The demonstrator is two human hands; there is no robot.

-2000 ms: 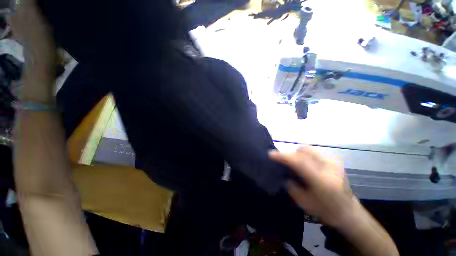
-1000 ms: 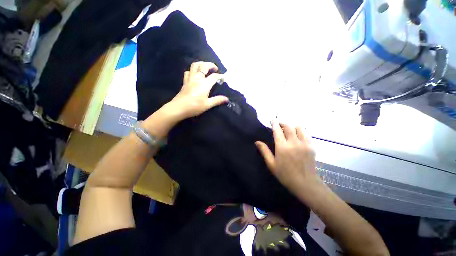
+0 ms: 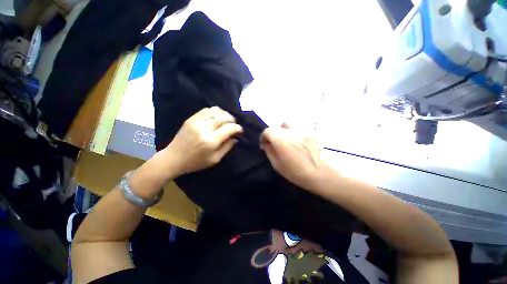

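Observation:
The black garment piece (image 3: 194,72) lies on the white machine bed and hangs over its front edge towards my lap. My left hand (image 3: 208,138) pinches the black cloth near its middle, fingertips together. My right hand (image 3: 292,152) pinches the cloth's right edge, a short way from my left fingertips. The cloth between the hands is slightly raised and folded. The exact seam under the fingertips is hidden. The sewing machine head (image 3: 445,61) stands at the upper right, apart from the cloth.
A black cloth pile (image 3: 92,50) drapes at the upper left. A tan-brown open drawer or box (image 3: 139,191) is below the table's left edge. A ruler-marked strip (image 3: 130,137) runs along the table front. A dark rectangle (image 3: 396,10) lies beyond the machine head.
The hands have changed from lying spread on the cloth to pinching it. My left hand has moved down, my right hand left and slightly up. The view has shifted slightly.

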